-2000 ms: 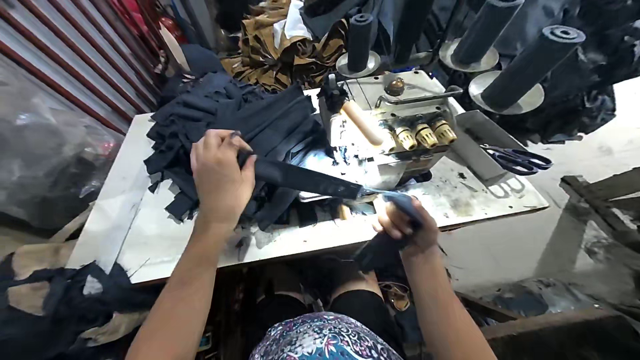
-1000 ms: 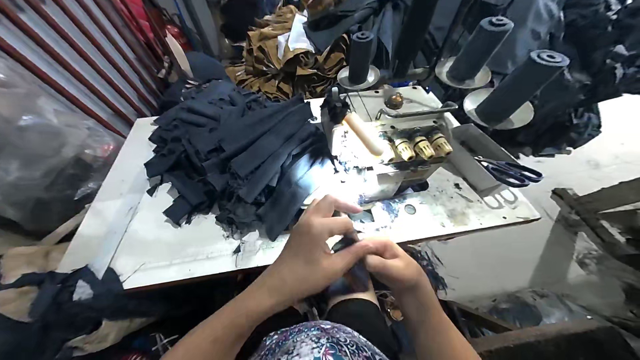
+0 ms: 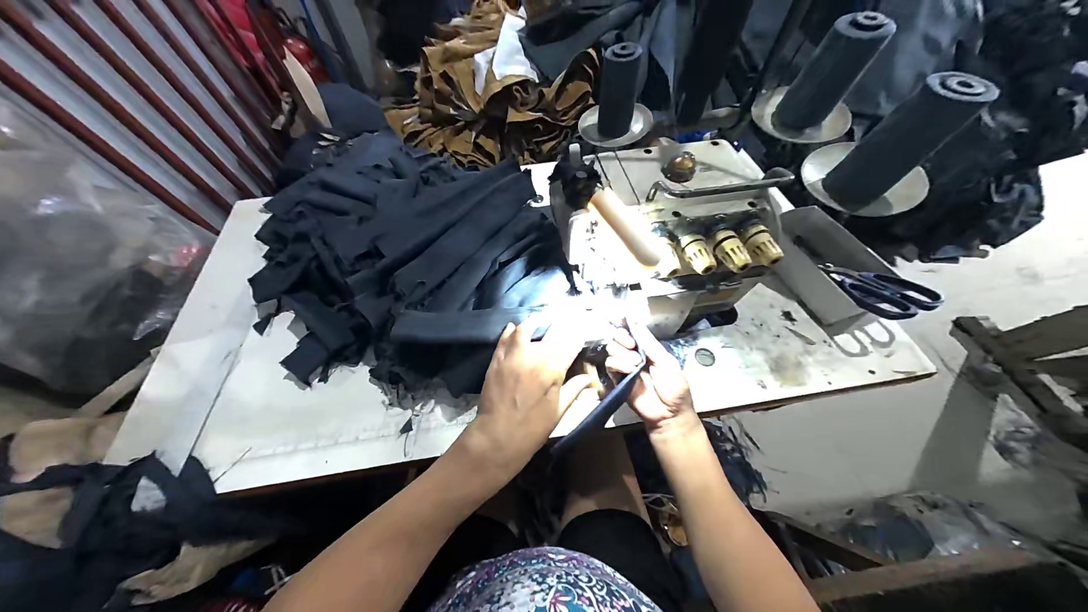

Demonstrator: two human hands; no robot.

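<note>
Both hands are at the brightly lit needle area of an overlock sewing machine point(image 3: 705, 187). My left hand point(image 3: 523, 387) lies over a dark fabric strip point(image 3: 450, 325) that stretches leftward across the pile; glare hides its fingertips. My right hand point(image 3: 650, 378) pinches a folded dark fabric piece point(image 3: 603, 412) that hangs down past the table's front edge. Whether strip and hanging piece are one cannot be told. A heap of dark fabric strips point(image 3: 365, 221) lies left of the machine.
Dark thread cones point(image 3: 909, 140) stand behind the machine on round plates. Blue-handled scissors point(image 3: 888, 293) rest in a tray point(image 3: 837, 263) at the right of the white table point(image 3: 289, 425). Brown fabric point(image 3: 501, 110) is heaped behind. A wooden frame point(image 3: 1020, 357) stands at the right.
My hands, together below the table's front edge one second ago, are now up at the machine's needle area. A strip now extends left from my left hand over the pile.
</note>
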